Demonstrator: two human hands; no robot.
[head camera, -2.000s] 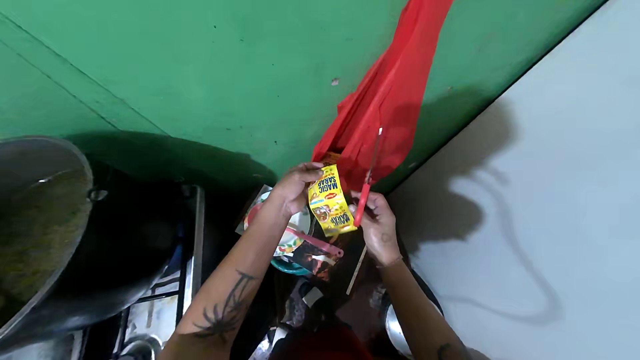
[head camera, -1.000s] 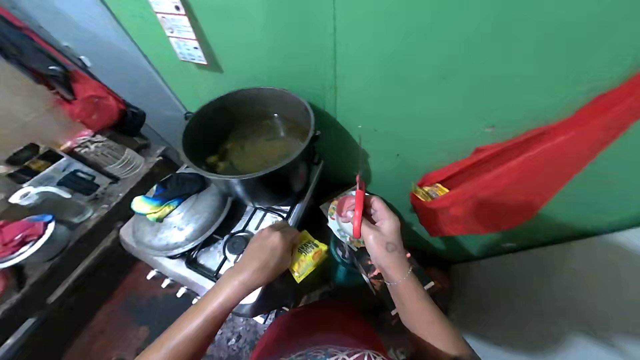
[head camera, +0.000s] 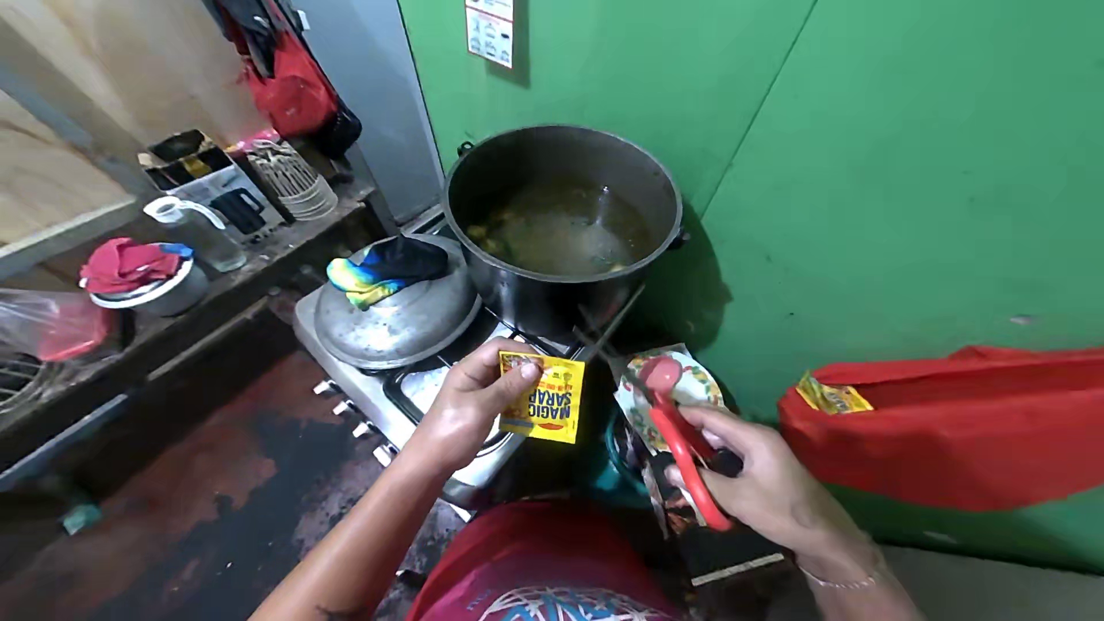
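My left hand (head camera: 470, 401) pinches a yellow seasoning sachet (head camera: 552, 401) by its upper left corner, in front of the stove. My right hand (head camera: 763, 479) holds red-handled scissors (head camera: 681, 448), whose dark blades point up and left toward the sachet without touching it. Beyond both hands, a large metal pot (head camera: 565, 276) with broth in it stands on the gas stove (head camera: 345, 379). A domed metal lid (head camera: 388, 323) lies left of the pot, with a multicoloured cloth (head camera: 379, 276) on top. Another yellow sachet (head camera: 832, 397) pokes out of a red cloth pouch (head camera: 949, 431) at the wall.
A patterned plate (head camera: 694, 388) with a pink utensil lies behind the scissors. A teal container (head camera: 621, 457) is below it. Along the left, a ledge holds a pitcher (head camera: 203, 233), a box (head camera: 233, 198), a basket (head camera: 297, 185) and a pail (head camera: 164, 289) with a red cloth.
The view has swung left toward the stove. Two joined sachets were between my hands at first; my left hand now holds a single one, away from the pouch. The scissors stay in my right hand.
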